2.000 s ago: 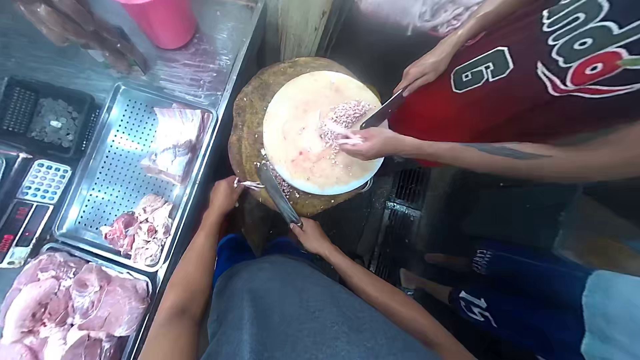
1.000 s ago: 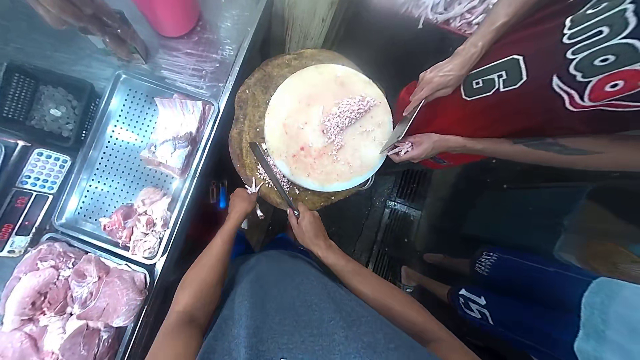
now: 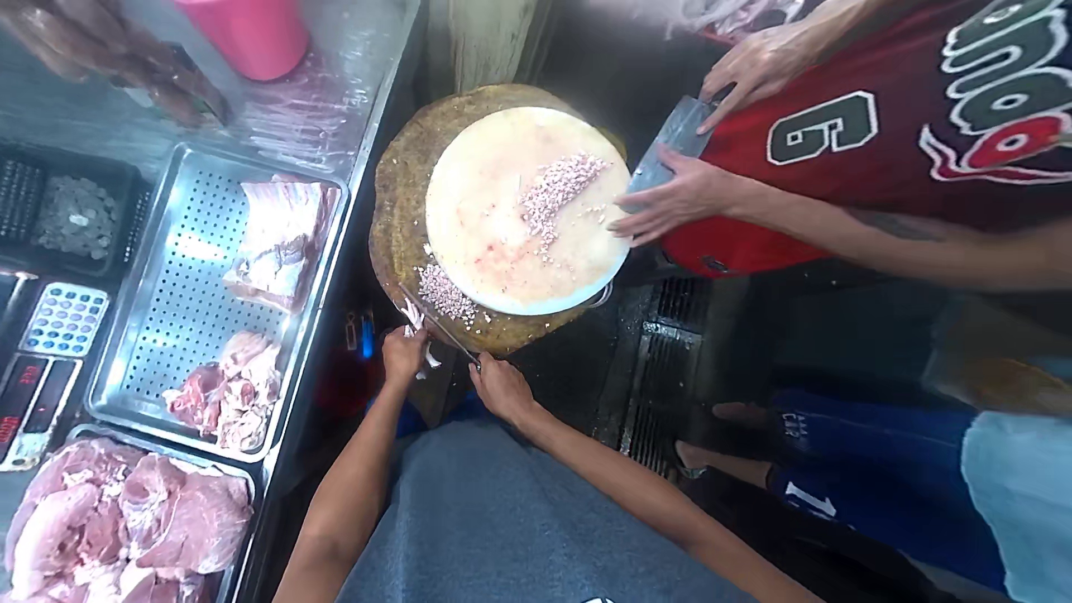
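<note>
My left hand [image 3: 404, 356] grips pale strips of meat or fat [image 3: 414, 316] at the lower left edge of a round wooden chopping block [image 3: 402, 193]. In my right hand [image 3: 501, 385] is the handle of a knife [image 3: 441, 325], its blade angled up and left over the block's edge, close beside the strips. A small heap of finely chopped meat or fat [image 3: 445, 293] lies on the wood just above the blade. On the block rests a round white cutting board [image 3: 477, 201], which bears another chopped heap [image 3: 559, 191].
A co-worker's hands [image 3: 682, 197] hold a broad cleaver [image 3: 670, 142] at the board's right edge. On the left counter are a perforated metal tray [image 3: 180, 268] with meat, a tray of large meat pieces [image 3: 180, 519], a scale [image 3: 33, 402] and a pink container [image 3: 251, 38]. Another person's legs [image 3: 888, 477] are at lower right.
The co-worker's cleaver and hands have moved off the board's middle to its right edge, and the cleaver now shows its broad face. My hands stay near the block's lower edge.
</note>
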